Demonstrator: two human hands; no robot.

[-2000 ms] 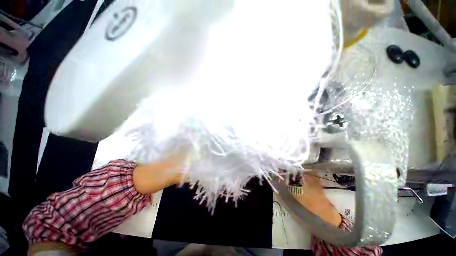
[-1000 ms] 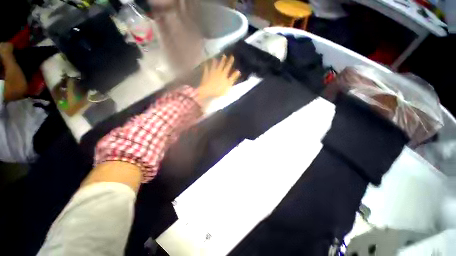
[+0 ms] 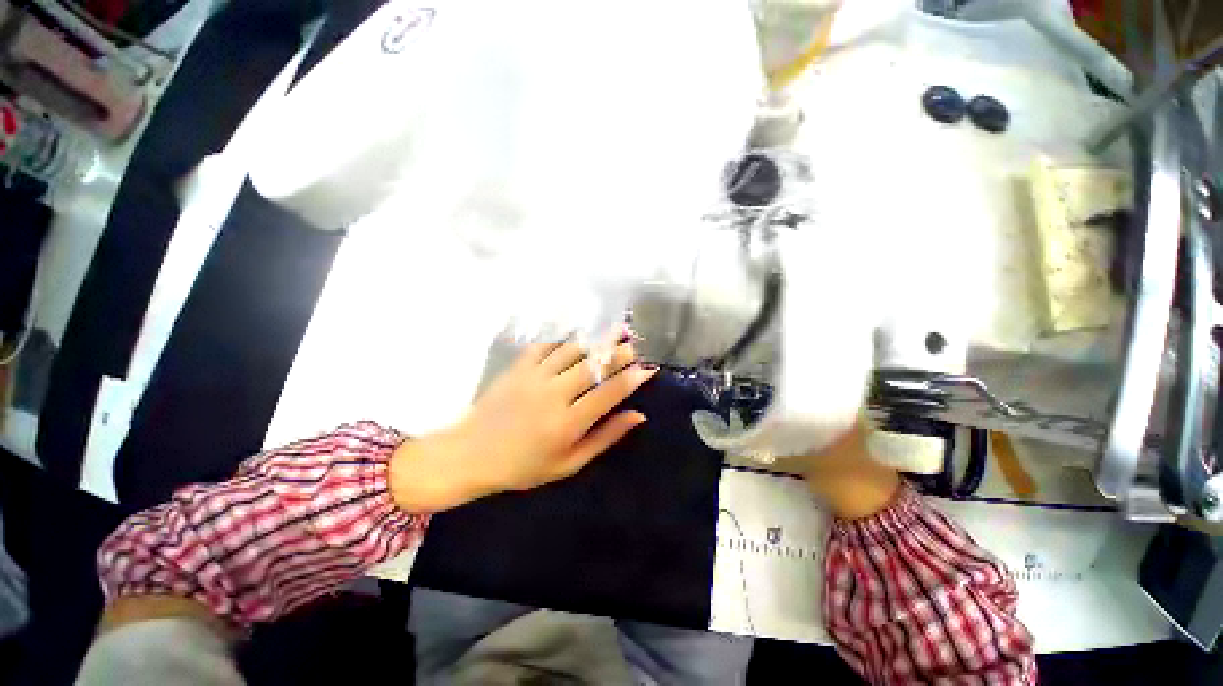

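A black cloth panel lies flat on the machine bed and reaches its front edge. My left hand rests on the panel, palm down, fingers slightly apart, fingertips just left of the presser foot area. My right hand is mostly hidden behind the pale curved guard; only the wrist side shows, so its fingers cannot be seen. The white sewing machine head stands over the right side. White frayed threads hang by my left fingertips.
A ruler strip runs along the bed's front edge. More black panels lie at the left. A white oval attachment hangs upper left. Silver metal bars stand at the right. Glare hides the upper middle.
One second ago the view showed a hand reaching over black panels and white pieces at the left. Now the view is back on the machine, with my left hand on the panel.
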